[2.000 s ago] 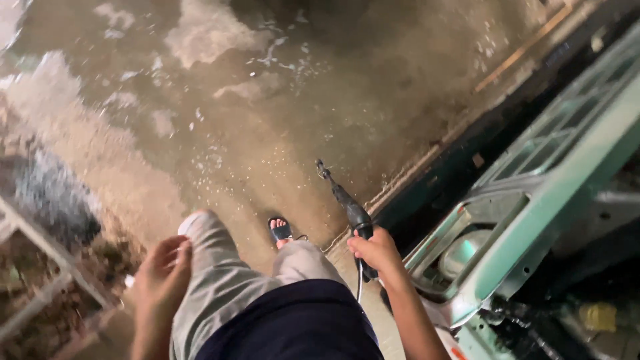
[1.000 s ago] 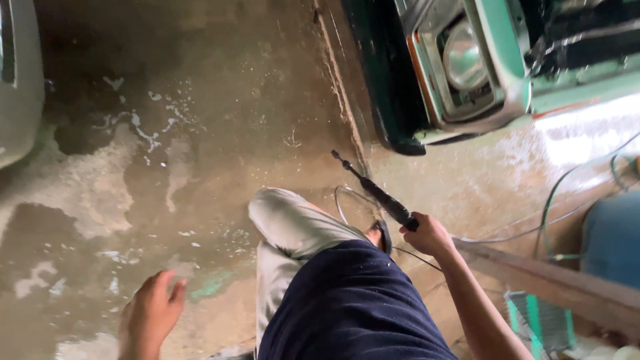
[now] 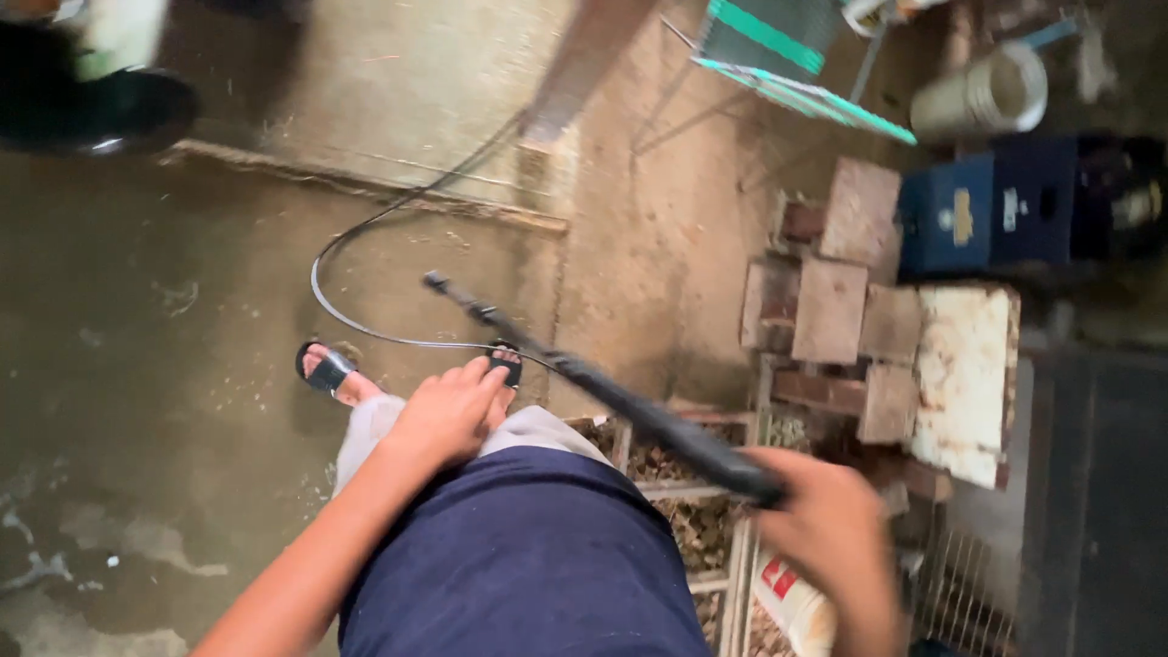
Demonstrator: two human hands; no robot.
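My right hand (image 3: 812, 511) is closed around the rear end of a black pressure-washer spray gun (image 3: 630, 406). Its long lance points up and left, ending in a nozzle over the wet concrete floor. A thin hose (image 3: 319, 283) loops across the floor from near my feet up to a post. In front of my lap is my left hand (image 3: 452, 406), its back to the camera and its fingers slightly bent; no object shows in it, though its palm is hidden. The right hand is blurred, so its finger positions are hard to make out.
Stacked bricks or blocks (image 3: 830, 310) and a worn white board (image 3: 963, 383) lie at the right. A green-edged folding chair (image 3: 776, 64), a white bucket (image 3: 985, 91) and blue boxes (image 3: 985, 205) are above them. A metal frame (image 3: 739, 566) stands close by; a dark vehicle part (image 3: 100, 109) is upper left.
The view has swung strongly away from the green vehicle's headlight towards the bricks and chair. My left hand has come in from the side to my lap; my right hand still holds the spray gun.
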